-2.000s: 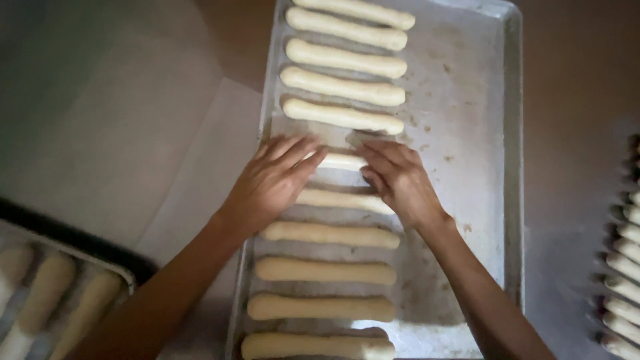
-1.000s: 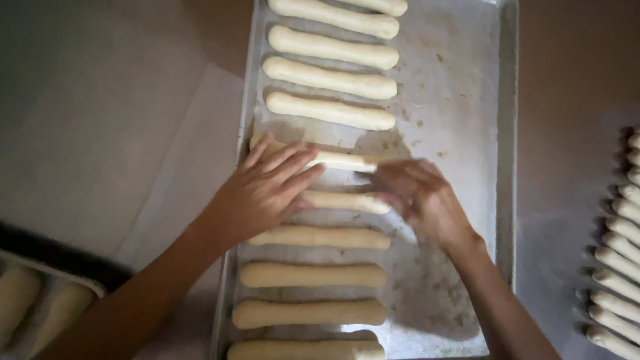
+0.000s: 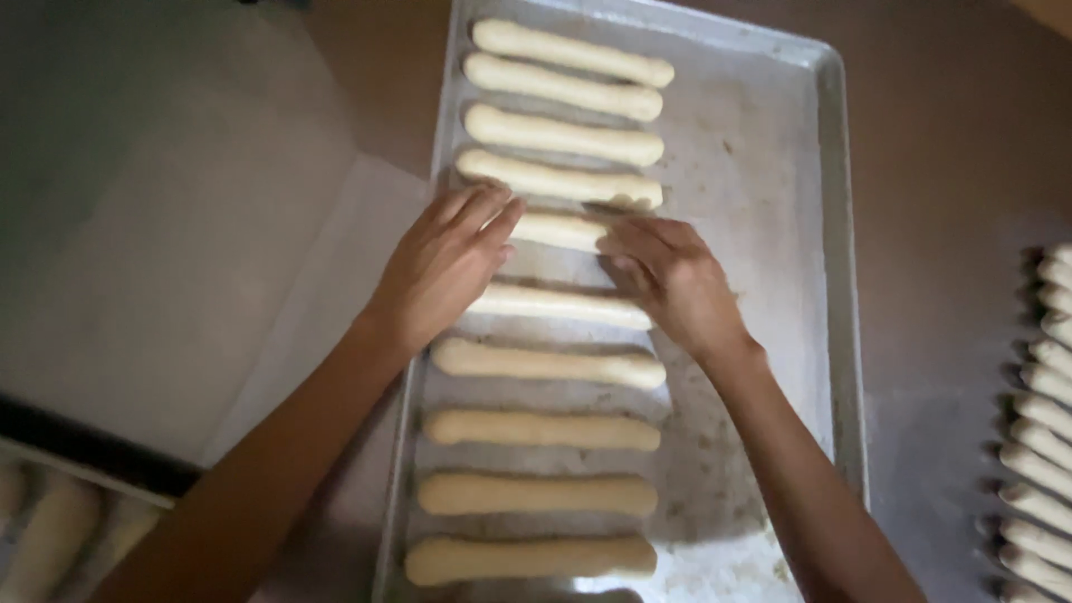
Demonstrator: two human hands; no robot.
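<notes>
Several pale dough sticks lie crosswise in a column on a metal sheet pan [image 3: 754, 167]. My left hand [image 3: 452, 260] covers the left end of one dough stick [image 3: 557, 229], its fingertips at that end. At the stick's right end are the bent fingers of my right hand [image 3: 670, 268]. The stick's middle shows between the hands, and both ends are hidden. Just below, another dough stick [image 3: 561, 306] passes by both hands. Above them lies a further dough stick [image 3: 561, 177], close to the fingertips.
Part of another tray [image 3: 92, 477] with dough pieces [image 3: 54, 536] shows at the lower left. A row of dough sticks [image 3: 1043, 465] runs down the right edge of the view. The sheet pan's raised right rim [image 3: 842, 251] stands beside my right forearm.
Both hands have moved up the pan from the lower sticks to the one they touch now. The view has shifted somewhat.
</notes>
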